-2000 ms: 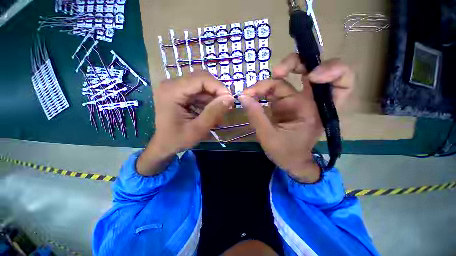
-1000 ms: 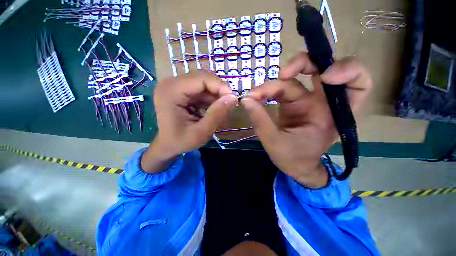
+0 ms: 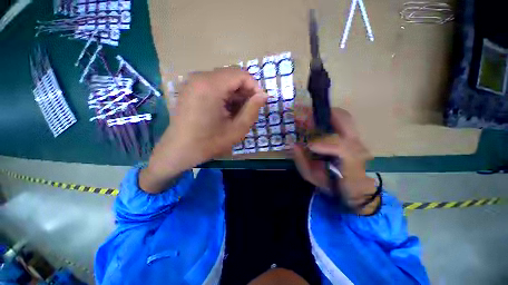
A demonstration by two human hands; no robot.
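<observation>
LED boards (image 3: 274, 120), white with dark-ringed round spots, lie side by side on the brown cardboard in front of me. My left hand (image 3: 214, 114) is over their left part and hides it, thumb and index fingertip close together; whether a wire is between them I cannot tell. My right hand (image 3: 334, 156) is blurred, at the right edge of the boards, and holds the black soldering iron (image 3: 319, 92) with its tip pointing up and away from me. Most of the strips at the left of the boards are hidden behind my left hand.
Wired strip pieces (image 3: 117, 106) lie piled on the green surface (image 3: 33, 142) at left, beside a slatted white panel (image 3: 54, 106). A wired board stack (image 3: 103, 19) is far upper left. Two thin white strips (image 3: 366, 21), silvery wire (image 3: 426, 14) and a dark box (image 3: 473, 72) are at right.
My hands have moved apart, the right one lower and turned, with the iron more upright. The board grid sits closer to me. The loose white strips and cardboard above the grid show more.
</observation>
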